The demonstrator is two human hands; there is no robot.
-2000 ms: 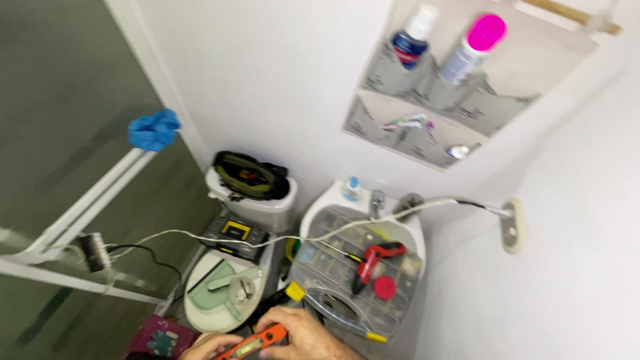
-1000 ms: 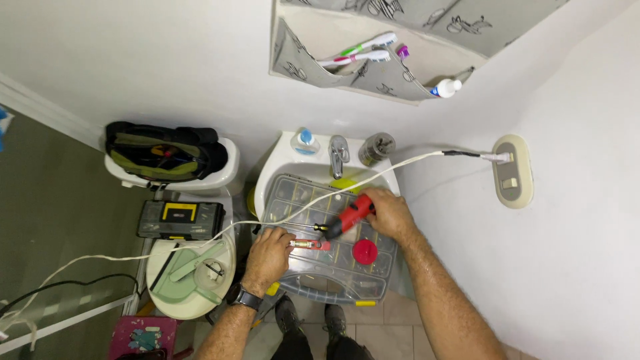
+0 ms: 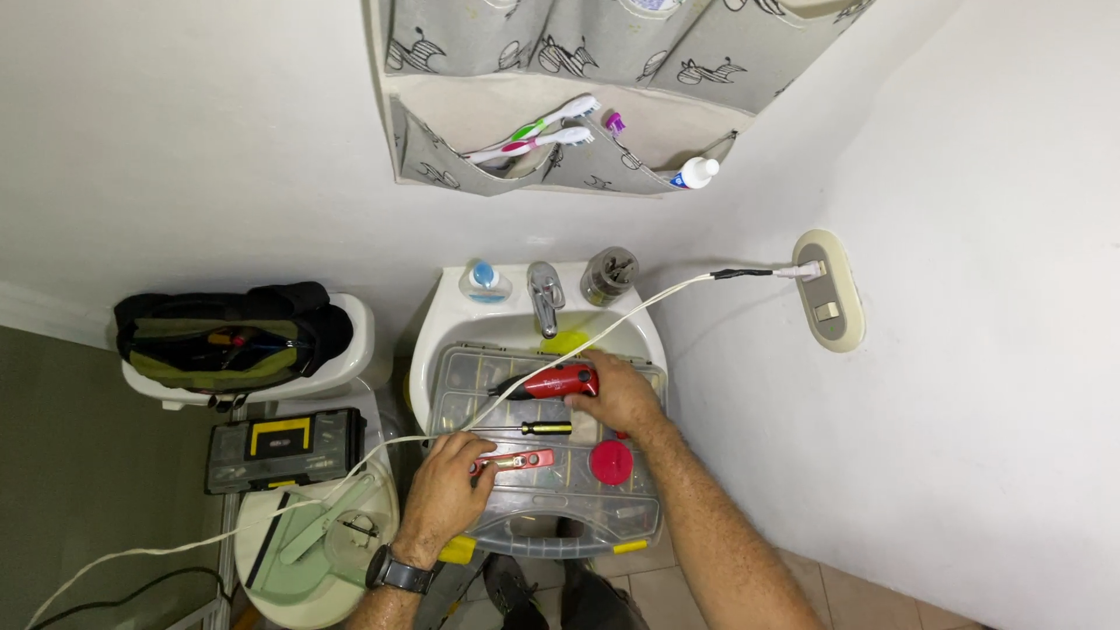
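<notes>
A transparent plastic organizer case (image 3: 547,503) lies across the white sink (image 3: 429,350). On its lid my left hand (image 3: 451,490) rests with thumb and fingers at the left end of a small red spirit level (image 3: 521,460). My right hand (image 3: 619,394) has its fingers around the rear end of a red and black cordless screwdriver (image 3: 556,381), which lies over the upper part of the lid. Between the two tools is a screwdriver with a black and yellow handle (image 3: 547,428). A round red lid or disc (image 3: 611,462) sits at the right, near my right wrist.
A white cord (image 3: 612,328) crosses over the case to a wall outlet (image 3: 829,289). Behind the case are a faucet (image 3: 546,297), a soap bottle (image 3: 485,282) and a jar (image 3: 610,276). At left are a tool bag (image 3: 232,341), a small organizer (image 3: 284,448) and a green dustpan (image 3: 302,560).
Two seconds ago my hands held an orange-red level in front of the sink. Since one second ago, the red cordless tool has swung from slanting to nearly level with the lid.
</notes>
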